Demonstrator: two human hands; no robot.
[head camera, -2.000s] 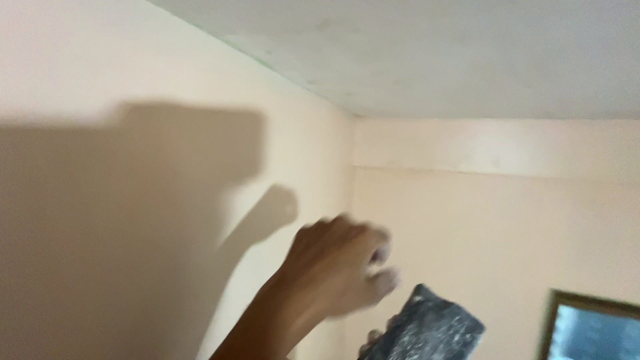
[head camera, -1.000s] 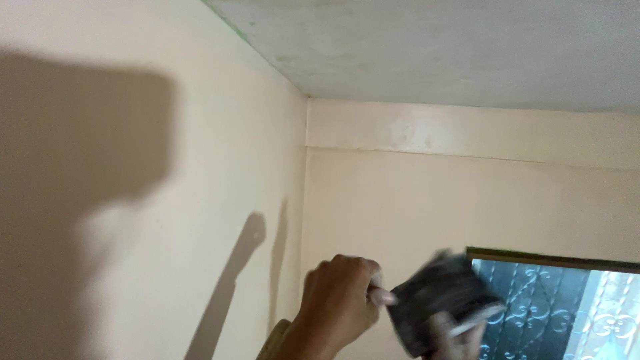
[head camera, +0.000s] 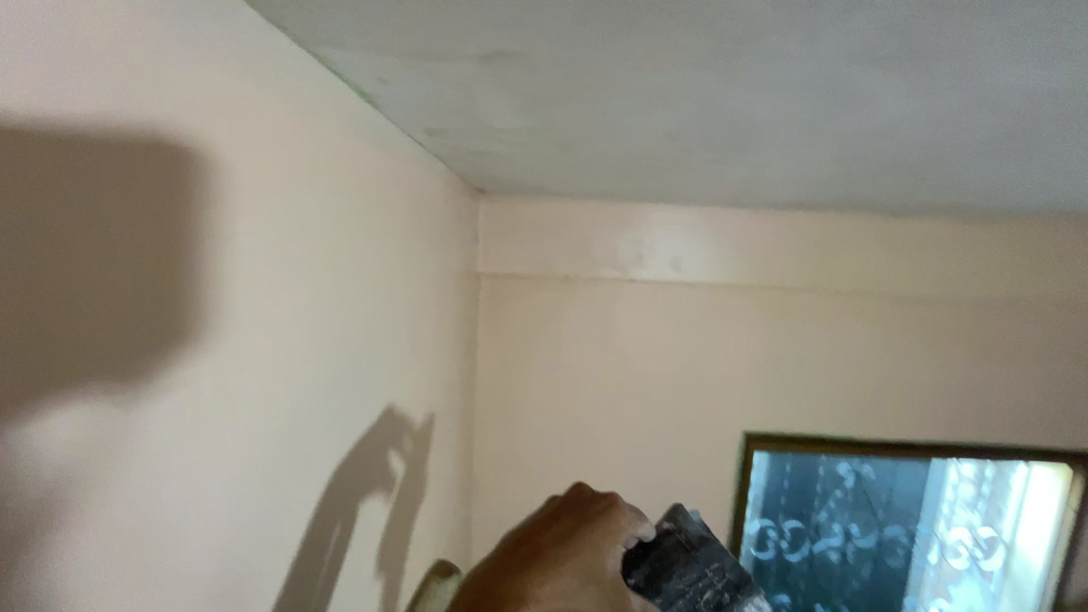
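Note:
My left hand (head camera: 557, 557) rises from the bottom edge in the head view, back of the hand toward me and fingers curled. Its fingertips meet the upper left edge of a dark flat piece (head camera: 693, 565) smeared with whitish material, and whether they grip it or anything else is hidden. A rounded beige end of something (head camera: 438, 585) shows just left of this hand; what it is cannot be told. My right hand is not visible now.
Pale pink walls meet at a corner under a grey ceiling (head camera: 680, 102). A ledge line runs along the far wall (head camera: 612, 365). At lower right is a brown-framed window (head camera: 745, 501) with a patterned curtain or grille. Shadows fall on the left wall (head camera: 340, 280).
My left hand, apart from the dark piece two seconds ago, now touches its edge. My right hand, which held the piece from below, has dropped out of sight.

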